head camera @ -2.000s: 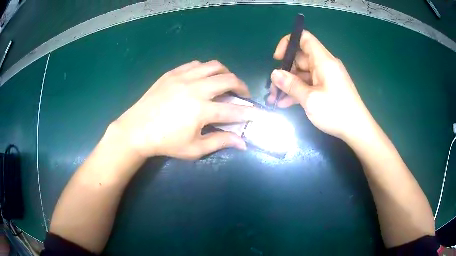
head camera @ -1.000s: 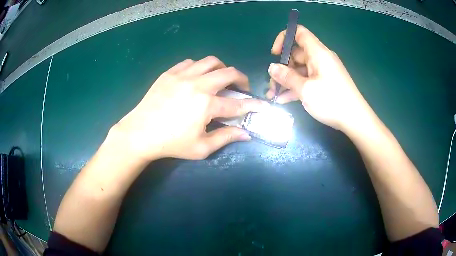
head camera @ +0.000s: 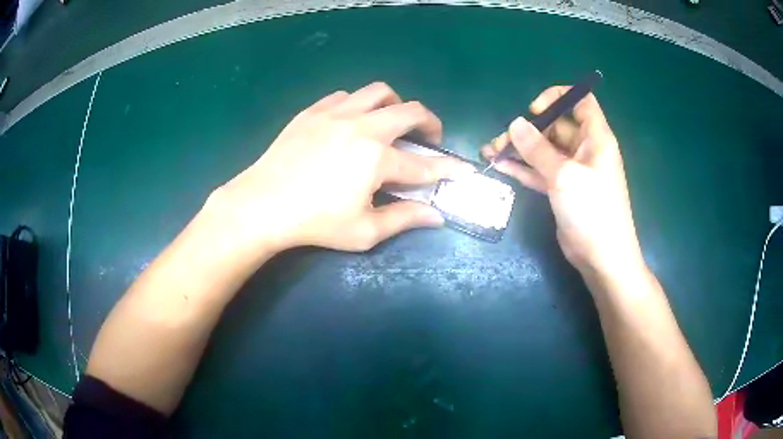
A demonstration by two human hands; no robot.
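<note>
A phone unit (head camera: 491, 231) with a dark edge lies slanted on the green bench. Its right end shows a circuit board (head camera: 475, 202), glared to white. A pale flat section (head camera: 415, 195) shows between the fingers of my left hand (head camera: 330, 176). That hand lies over the unit's left part, with fingers on both long sides and on top. My right hand (head camera: 573, 159) holds black tweezers (head camera: 556, 111) between thumb and fingers, tilted up to the right. Their fine bright tip is at the board's upper edge; glare hides whether it touches.
The green bench (head camera: 386, 343) has a scuffed patch below the unit. A pale strip (head camera: 257, 24) curves along the far side. A black pouch or box (head camera: 19, 291) with a cord is at the far left. A white cable (head camera: 755, 300) runs down the right, near a red thing (head camera: 731, 417).
The tweezers have swung from near upright to a strong rightward tilt, and my right hand has shifted right. My left hand and the unit have moved slightly right and up in view.
</note>
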